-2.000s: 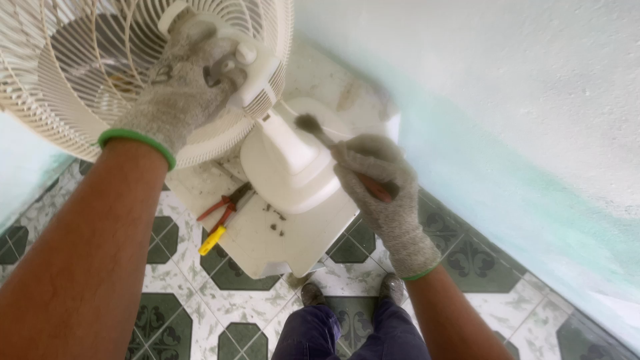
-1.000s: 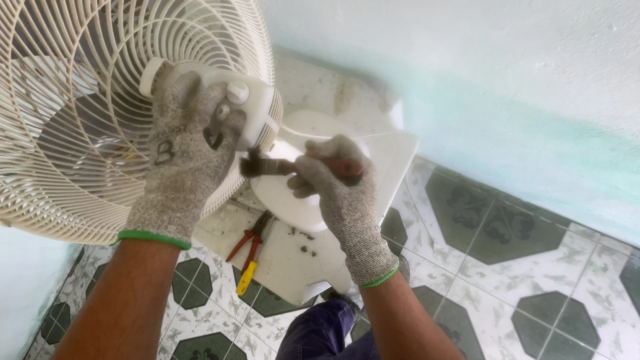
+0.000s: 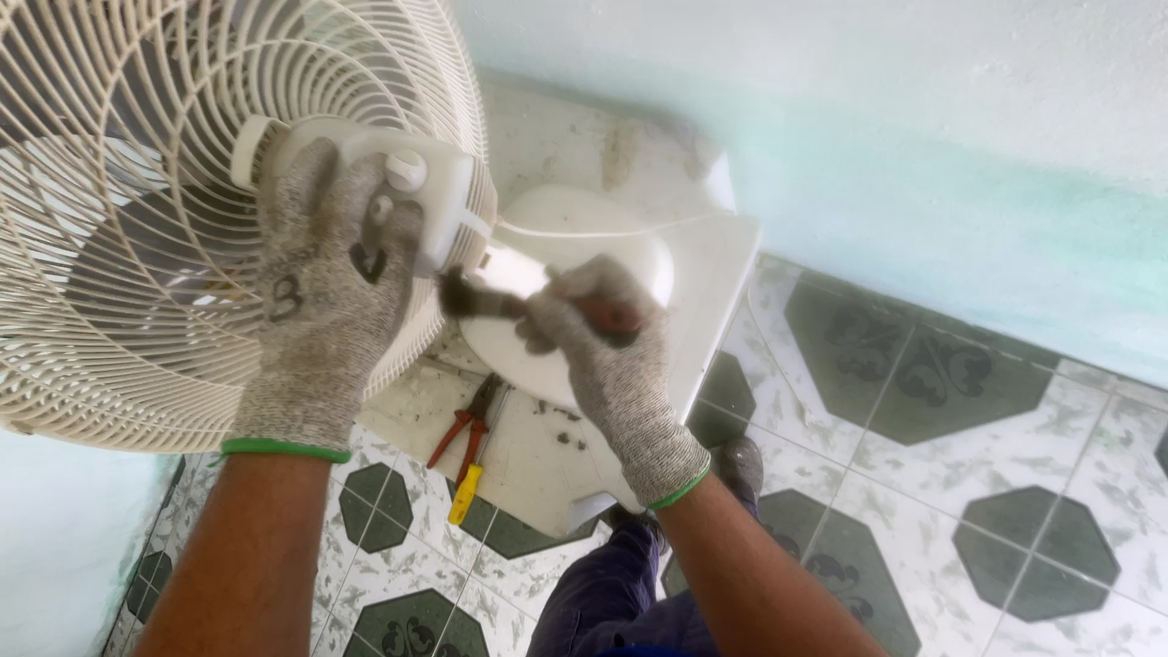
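Gloved in grey knit with a green cuff, my left hand (image 3: 333, 265) grips the white motor housing (image 3: 438, 187) behind the cage of an electric fan. The fan's wire-like cage (image 3: 100, 365) fills the upper left. My right hand (image 3: 607, 347), in a matching glove, holds a brush (image 3: 484, 301) by its reddish handle. Its dark bristles are at the lower edge of the housing, beside the fan's neck; whether they touch is unclear. Below is the round white fan base (image 3: 520, 356), partly hidden by my right hand.
The base stands on a worn whitish board or tabletop (image 3: 716, 283). Red-handled pliers (image 3: 472, 424) and a yellow-handled screwdriver (image 3: 465, 493) lie at its near left, with small dark bits (image 3: 570, 442) beside them. A pale green and white wall (image 3: 912, 155) borders the right; tiled floor (image 3: 922, 493) lies below.
The brush, upright and apart from the housing two seconds ago, has swung level with its bristles toward the housing's lower edge. My left hand stays on the housing. The view has shifted.
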